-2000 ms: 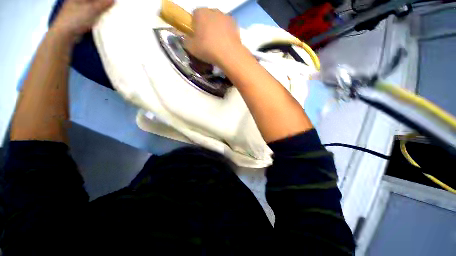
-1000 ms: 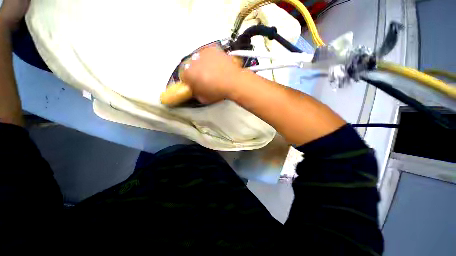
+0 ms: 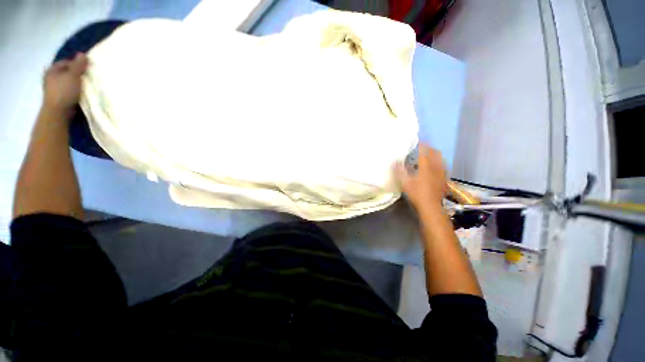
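Note:
A cream jacket [image 3: 247, 113] lies spread over the navy padded board [image 3: 88, 141], whose rounded left end shows past the cloth. My left hand [image 3: 65, 81] grips the jacket's left edge at the board's end. My right hand [image 3: 422, 173] is at the jacket's lower right edge, with fingers on the cloth; it is slightly blurred, so its grip is unclear. The steam iron is mostly hidden behind my right forearm; its yellow-tan handle [image 3: 461, 192] and a dark part show just right of my hand, at the table's right side.
The light blue table [image 3: 442, 92] lies under the board. A white bar [image 3: 223, 13] rises at the far side. Yellow and black lines [image 3: 608, 212] run off to the right. A red thing [image 3: 414, 15] is at the far right beyond the table.
My right hand has let go of the iron and moved right to the jacket's edge. The iron has left the jacket. The view has shifted, so my left hand shows more fully.

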